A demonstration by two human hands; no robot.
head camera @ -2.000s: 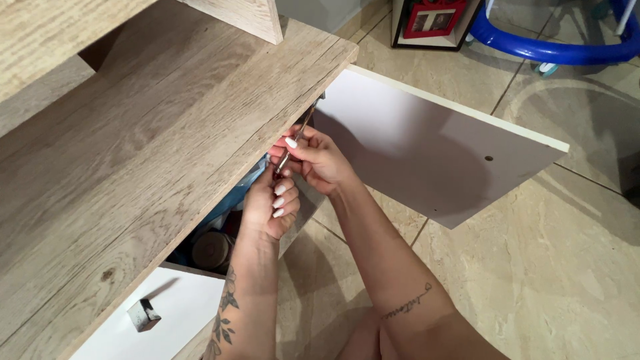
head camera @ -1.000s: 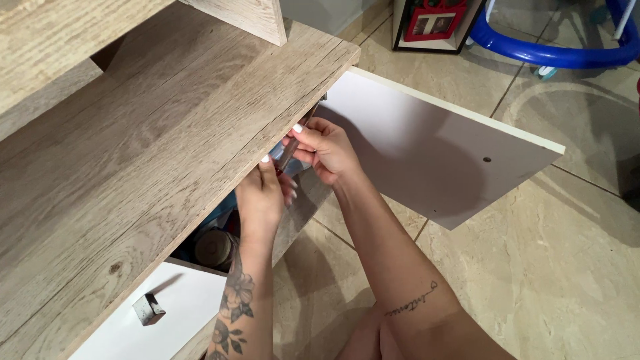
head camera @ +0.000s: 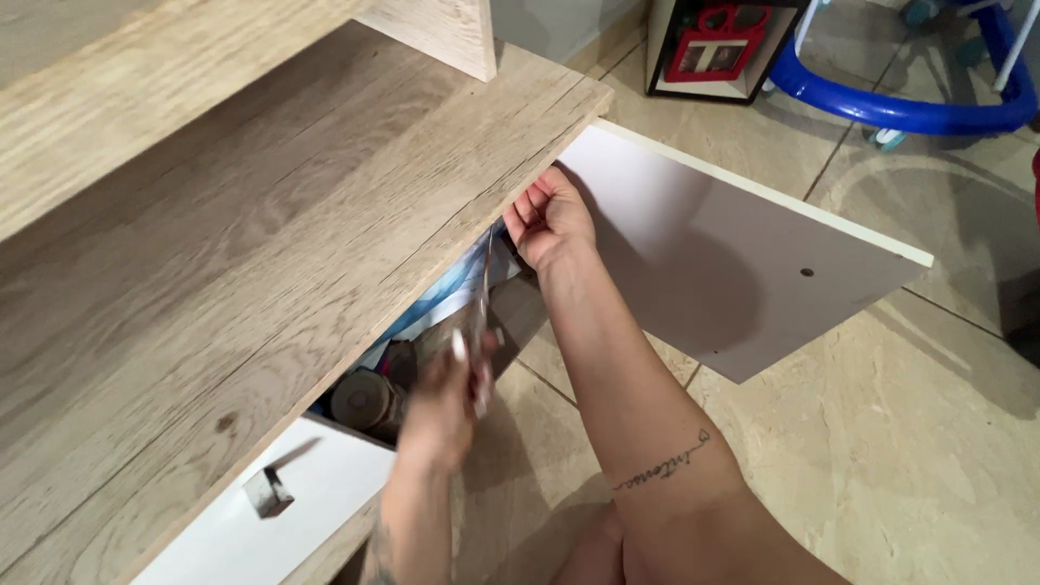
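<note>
My left hand (head camera: 451,390), blurred by motion, is closed on a thin metal tool (head camera: 485,292) in front of the cabinet opening. The tool's tip points up toward the underside of the wood-look top (head camera: 390,187); its kind is too blurred to tell. My right hand (head camera: 556,215) reaches under the top's front edge beside the inner side of the white cabinet door (head camera: 691,236). Its fingers are bent and partly hidden, so whether they hold anything cannot be told. Blue and white material (head camera: 443,296) and a round container (head camera: 363,400) show inside the cabinet.
A second white front (head camera: 325,487) with a metal handle (head camera: 270,491) is at lower left. An upright panel (head camera: 439,32) stands on the top. On the tiled floor (head camera: 853,422), behind the door, are a black-edged box (head camera: 735,89) and a blue wheeled ring frame (head camera: 894,110).
My left hand has moved down and away from my right hand, with the metal tool in it. My right hand has moved up against the top's front edge.
</note>
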